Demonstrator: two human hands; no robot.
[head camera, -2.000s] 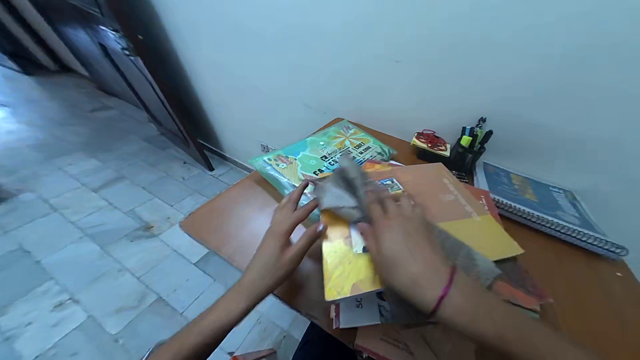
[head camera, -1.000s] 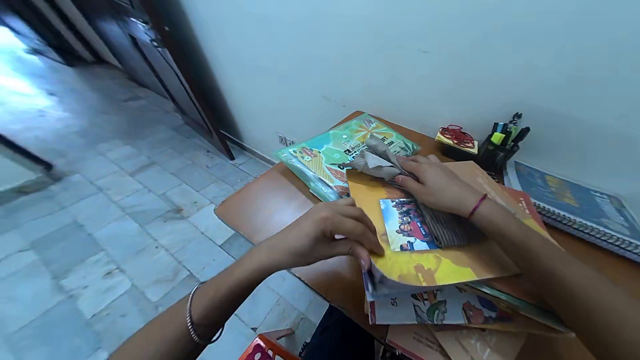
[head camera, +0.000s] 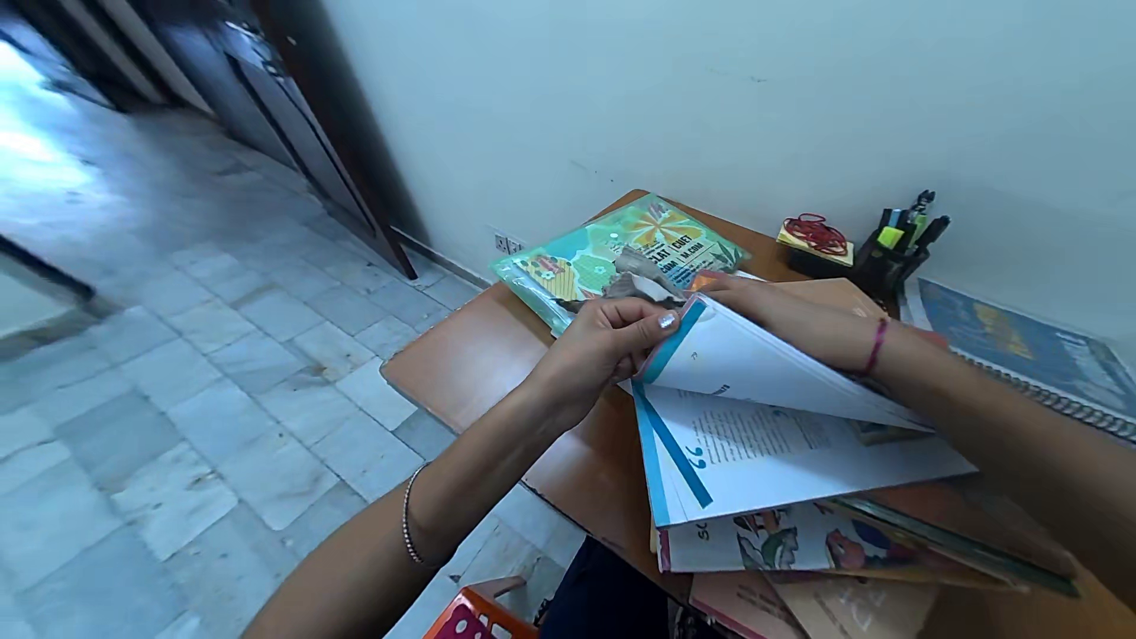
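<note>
My left hand (head camera: 635, 337) pinches the upper left corner of lifted pages of an open book (head camera: 754, 453) with blue-edged white pages. The book lies tilted on a pile of books and papers (head camera: 781, 541). My right hand (head camera: 732, 297) is behind the raised pages, its fingers near a crumpled grey cloth (head camera: 639, 280); the pages partly hide it, and whether it grips anything is unclear. Beyond the cloth lies a green patterned plastic packet (head camera: 577, 257) bearing writing.
The wooden desk (head camera: 461, 355) stands against a wall. At its back are a note block with red string (head camera: 816, 240), a black pen holder (head camera: 883, 262) and a spiral notebook (head camera: 1021, 337). Below is an orange-red plastic stool (head camera: 479, 612); a dark door (head camera: 311, 115) stands at the left.
The yellow cover with a picture, facing up one second ago, no longer shows; white inner pages now lie open. My left hand has moved up to the page corner, close to my right hand.
</note>
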